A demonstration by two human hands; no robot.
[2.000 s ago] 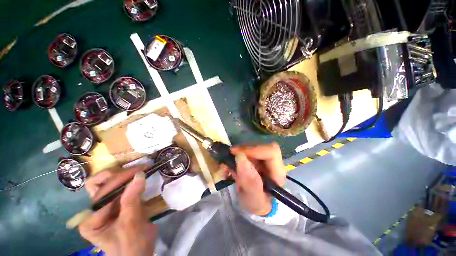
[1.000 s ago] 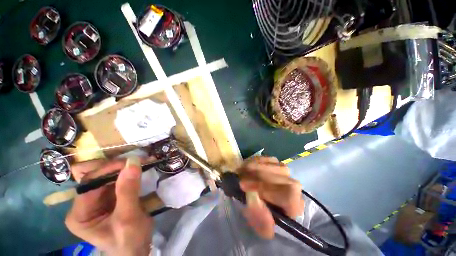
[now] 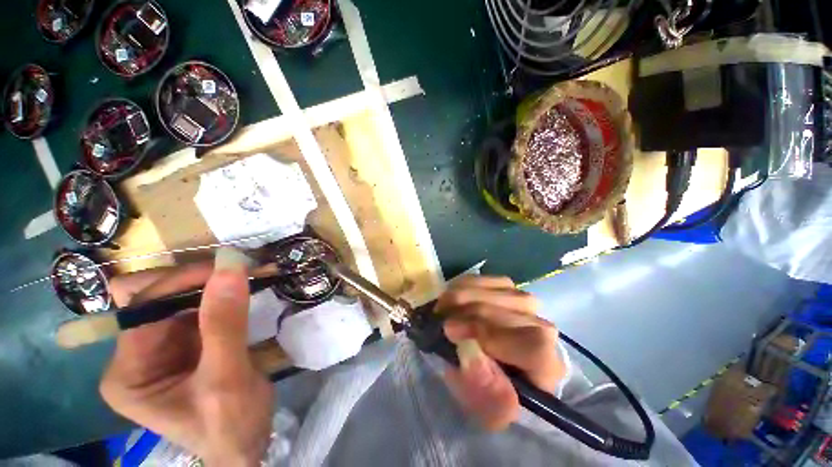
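A round dark housing with a circuit board (image 3: 308, 271) sits on the wooden fixture (image 3: 365, 196) between white pads (image 3: 254, 198). My left hand (image 3: 196, 356) holds a slim black tool with a tan rear end (image 3: 164, 307); its front end reaches the housing. A thin solder wire (image 3: 173, 250) runs from the left towards the housing, above my left fingers. My right hand (image 3: 493, 347) holds the soldering iron (image 3: 374, 294) by its black handle; its metal tip is at the housing's upper right edge. Whether the tip touches the board cannot be told.
Several similar housings (image 3: 197, 103) stand on the green mat at the left. The tip-cleaning tub (image 3: 573, 155) is at the right, beside the plastic-wrapped black box (image 3: 702, 105). The fan guard (image 3: 556, 32) is at the top. The iron's cord (image 3: 629, 392) loops at lower right. A grey-white sleeve (image 3: 785, 219) shows at the right.
The view has shifted, so the mat's things sit higher and the tub farther right. The iron's tip has come down from over a white pad to the housing. Both hands keep their tools.
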